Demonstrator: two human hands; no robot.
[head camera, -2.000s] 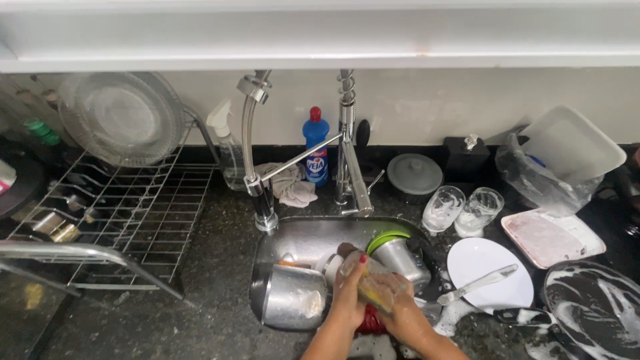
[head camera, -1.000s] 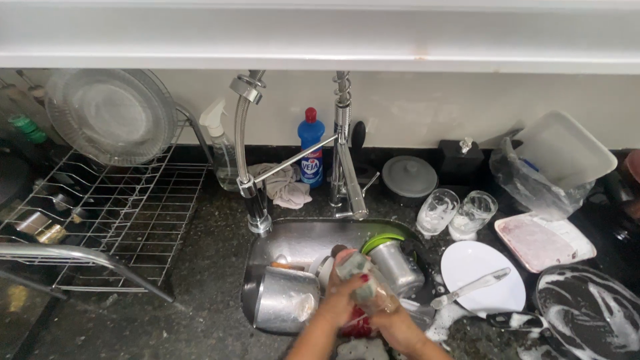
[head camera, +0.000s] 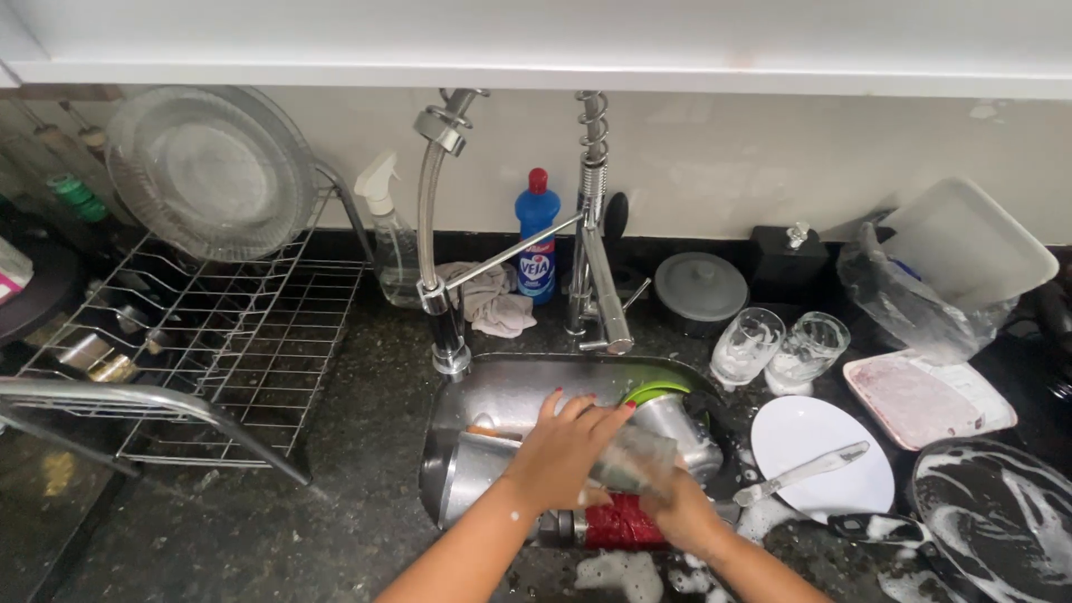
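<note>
Over the sink (head camera: 519, 377), my right hand (head camera: 682, 502) grips a clear glass (head camera: 636, 459), blurred by motion. My left hand (head camera: 561, 448) is spread beside the glass's other end, fingers apart; whether its palm touches the glass is unclear. Under the hands lies a red object (head camera: 620, 521) with a dark end. A metal pot (head camera: 477, 477) sits at the sink's left, partly behind my left wrist. At the right side of the sink, a metal cup (head camera: 678, 427) leans against a lime-green dish (head camera: 657, 389).
A wire dish rack (head camera: 251, 335) holds a glass dish (head camera: 213, 176) on the left. Behind the sink stand the faucet (head camera: 593, 251) and a blue bottle (head camera: 537, 234). On the right are two soapy glasses (head camera: 748, 345), a white plate (head camera: 821, 444) with a knife, and a soapy pan (head camera: 997, 511).
Two seconds ago both hands were close together around a yellow-green sponge. Now my left hand's fingers are spread and raised, and the glass shows between the hands.
</note>
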